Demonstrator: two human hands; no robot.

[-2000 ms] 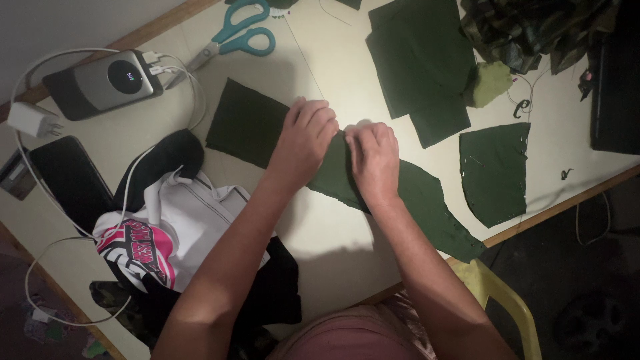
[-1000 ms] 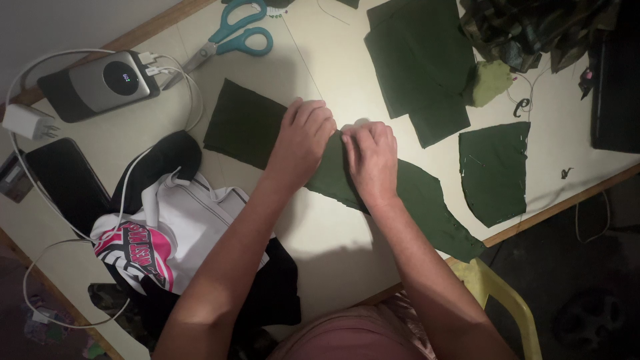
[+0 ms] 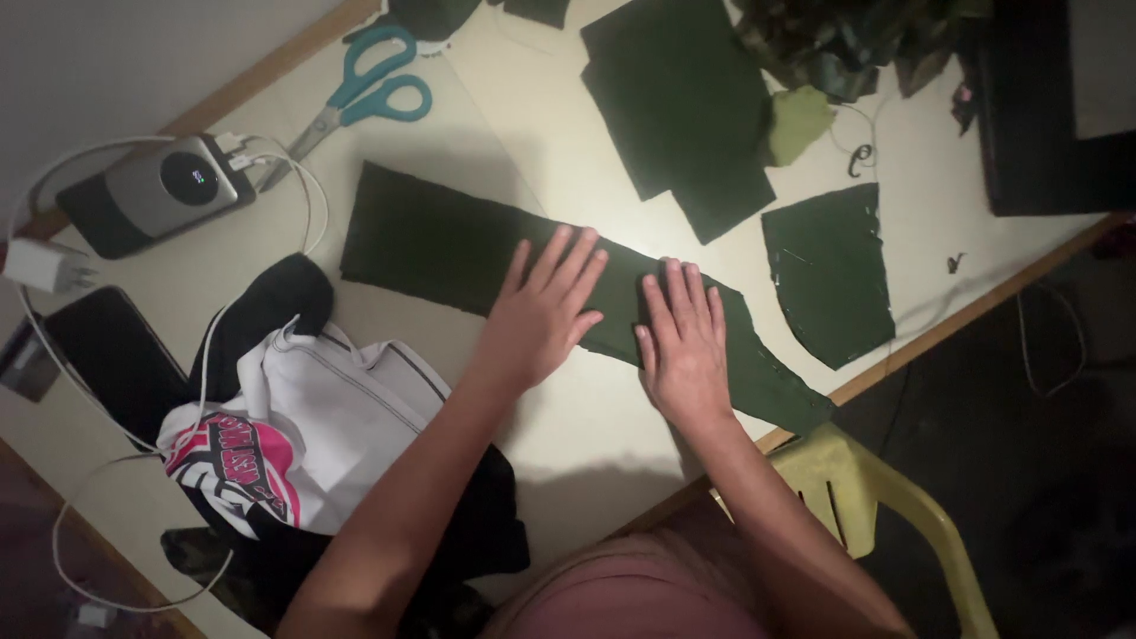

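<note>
A long dark green fabric piece [image 3: 426,235] lies flat across the white table, its narrow right end reaching the wooden edge. My left hand [image 3: 546,306] rests palm down on its middle, fingers spread. To the right, my right hand [image 3: 683,337] lies flat on the same cloth, fingers slightly apart. Neither hand grips anything. Beyond them are overlapping dark green fabric pieces [image 3: 683,106]. A smaller curved green piece [image 3: 830,275] with light marks along its edges sits to the right. Teal-handled scissors [image 3: 342,106] lie at the upper left.
At left are a power bank [image 3: 151,195] with white cables, a charger plug [image 3: 49,266], a dark phone [image 3: 120,364] and a white-and-black printed garment [image 3: 337,435]. Camouflage fabric [image 3: 825,44] and a black object [image 3: 1047,115] occupy the upper right. A yellow plastic chair [image 3: 843,497] stands below the table edge.
My fingers, curled at the green cloth's upper edge in the earlier frames, are now extended and flat on it. Both hands have spread apart slightly.
</note>
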